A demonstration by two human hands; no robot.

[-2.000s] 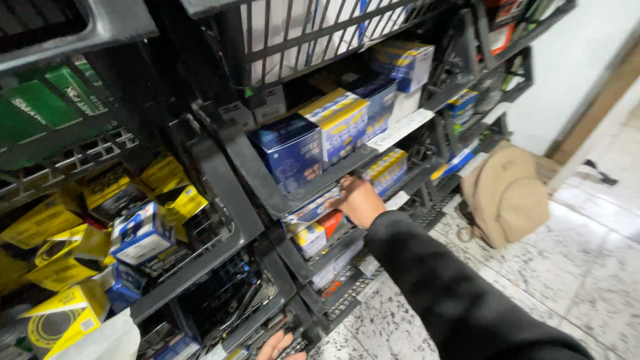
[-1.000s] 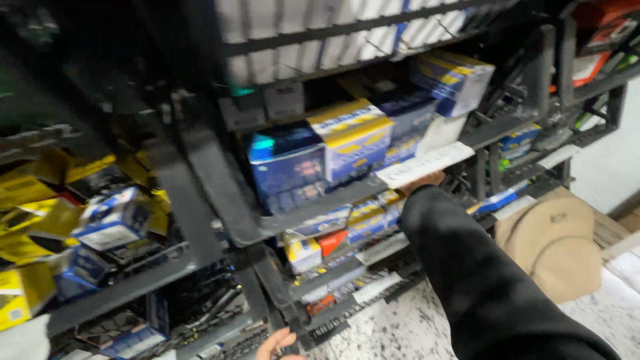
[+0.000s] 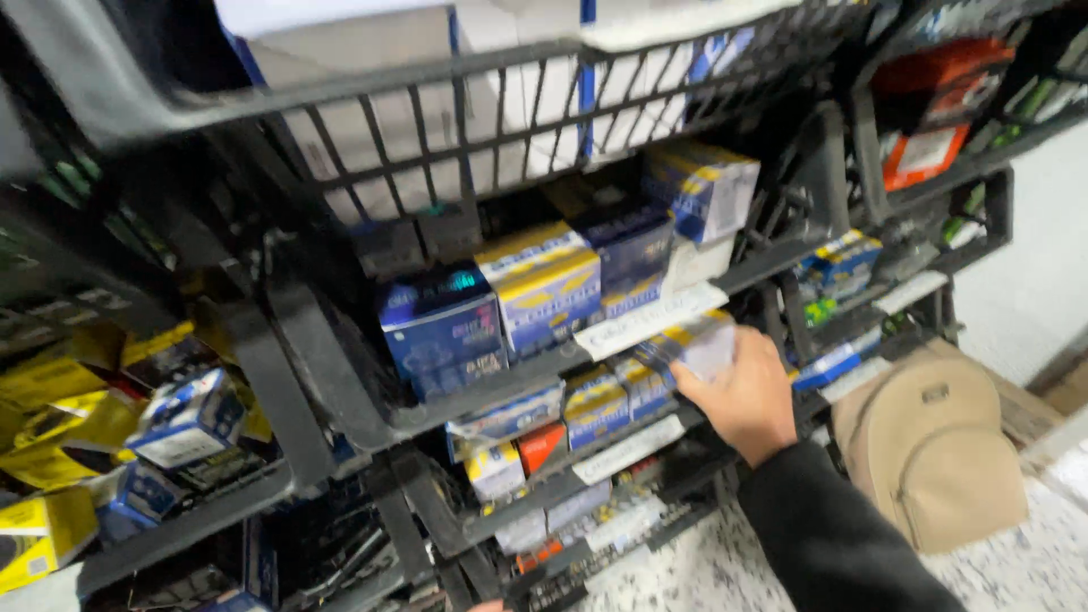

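Observation:
My right hand (image 3: 748, 395), in a black sleeve, grips a small blue and yellow cardboard box (image 3: 701, 344) at the right end of a lower black plastic basket, just below the white written label (image 3: 650, 319) of the basket above. Similar blue and yellow boxes (image 3: 599, 408) stand to its left in that basket. In the basket above are a dark blue box (image 3: 446, 331) and a yellow and blue box (image 3: 548, 293). Of my left hand (image 3: 489, 606) only a bit of finger shows at the bottom edge; whether it holds anything is hidden.
Stacked black plastic baskets (image 3: 340, 365) surround the hand, with protruding rims. Yellow boxes (image 3: 64, 433) and a blue and white box (image 3: 191, 416) lie in a left basket. A beige backpack (image 3: 935, 450) stands on the speckled floor at right, near a white wall (image 3: 1037, 280).
My right hand now has a blue and yellow box in its grip, which was not visible in it before. The left hand shows less than before. The view has come closer to the baskets.

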